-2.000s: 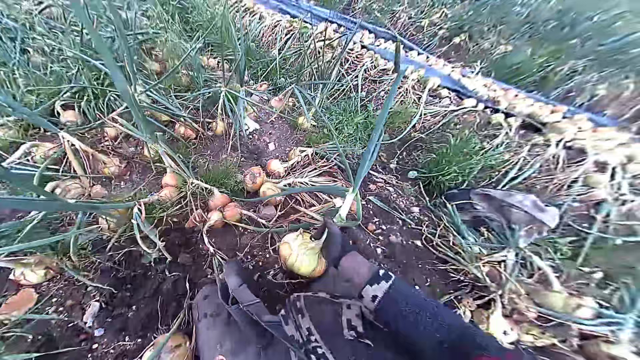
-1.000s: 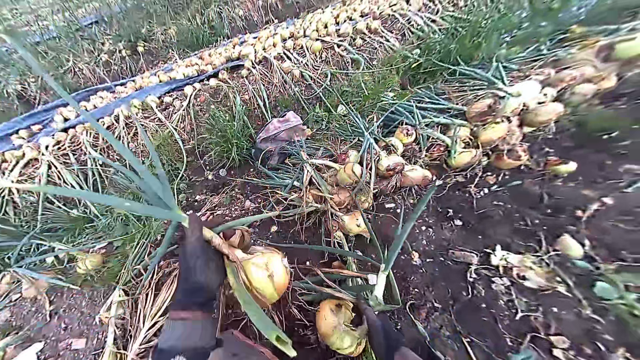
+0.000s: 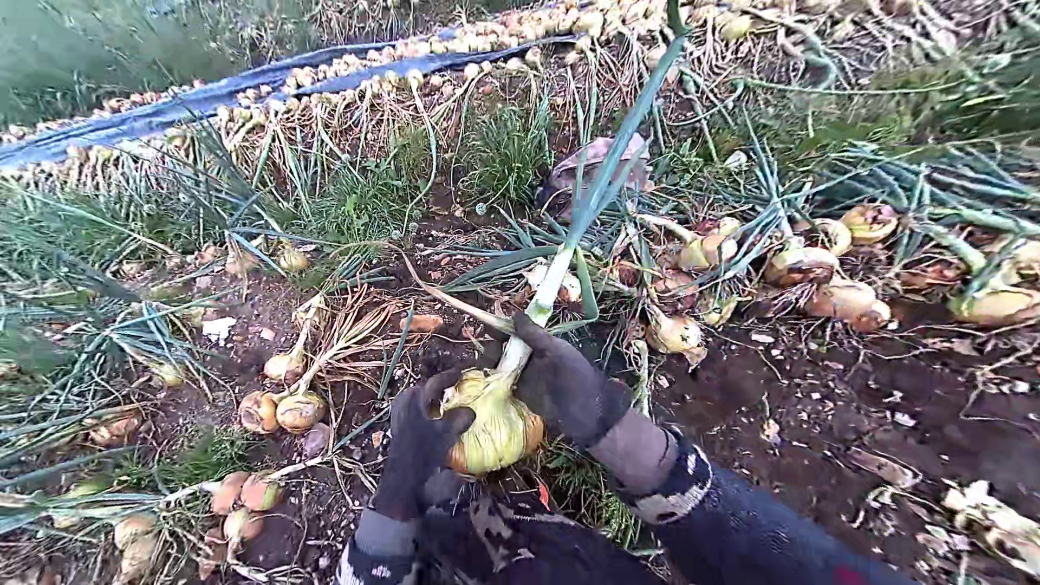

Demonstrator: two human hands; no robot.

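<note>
A large yellow onion with a thick pale neck and a long green leaf stalk is held between both hands at the lower middle. My left hand, in a dark glove, grips the left side of the bulb with thumb and fingers. Also in a dark glove, my right hand closes on the neck and the bulb's right side. The leaf stalk points up and to the right. The roots lie low under the bulb and are partly hidden.
Smaller onions lie on dark soil at the left. Bigger onions with green tops form a row at the right. A crumpled cloth-like piece lies beyond the hands. Farther back, blue sheeting runs beside long rows of onions.
Both hands have come together on one onion; one second ago they were apart, each at a different onion. The view has swung left since then.
</note>
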